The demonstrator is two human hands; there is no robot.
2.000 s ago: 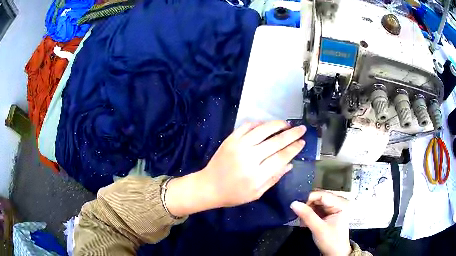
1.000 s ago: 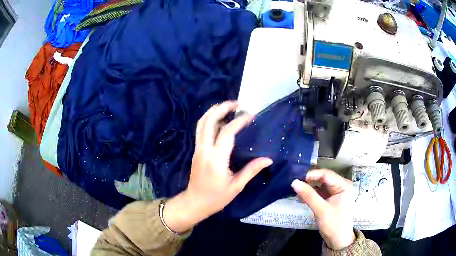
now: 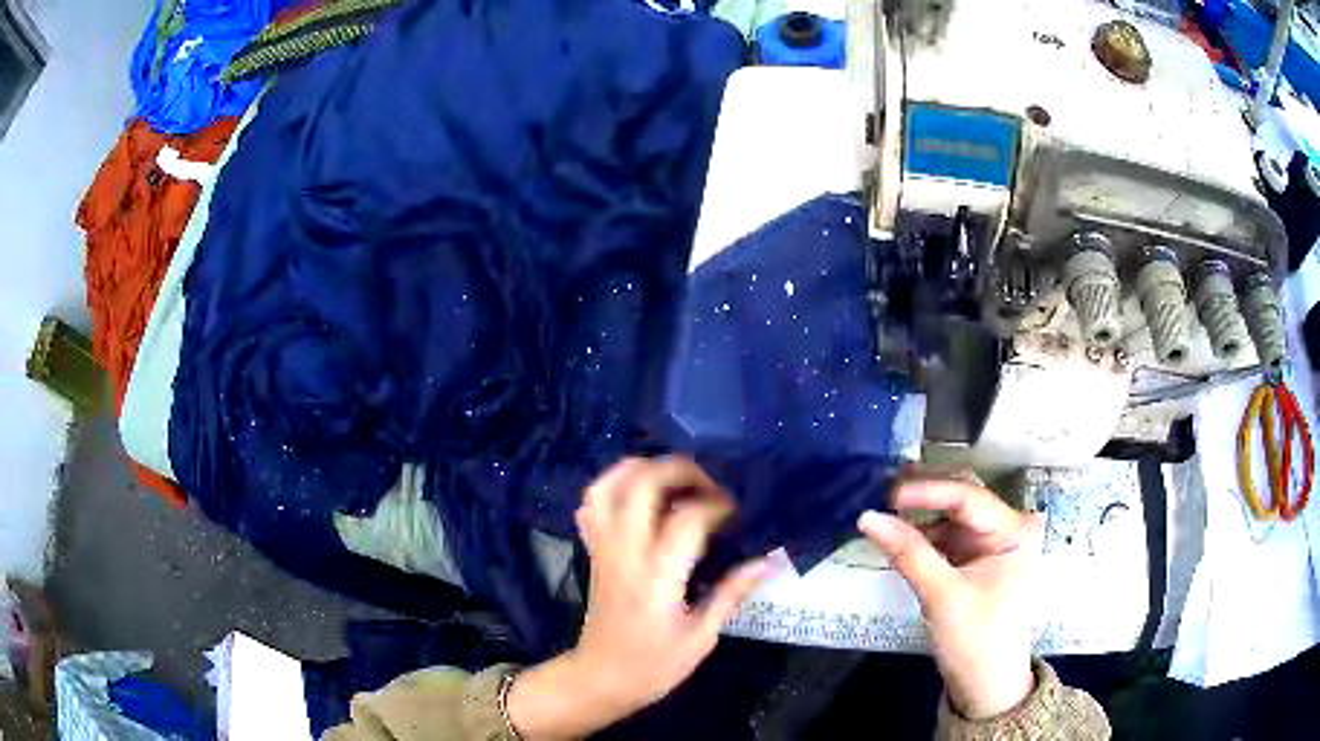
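Note:
A navy fabric piece (image 3: 789,333) speckled with white lint lies on the cloth plate (image 3: 775,152), its right edge at the needle area of the overlock machine (image 3: 934,290). My left hand (image 3: 659,579) has its fingers curled at the near left part of the navy cloth, which is blurred there. My right hand (image 3: 955,572) pinches the near right edge of the cloth between thumb and forefinger, just in front of the needle area. A large navy heap (image 3: 420,275) lies to the left.
Scissors (image 3: 1274,452) with orange and red handles lie on white paper (image 3: 1245,594) at the right. Tension knobs (image 3: 1165,304) line the machine front. Pale green cloth (image 3: 391,528) shows under the heap, and orange-red fabric (image 3: 130,246) is at far left. A printed ruler (image 3: 840,625) edges the table.
The navy piece has moved farther back along the plate. My left hand has left the cloth plate's near edge and moved towards me, fingers now curled. My right hand stays at the near right edge.

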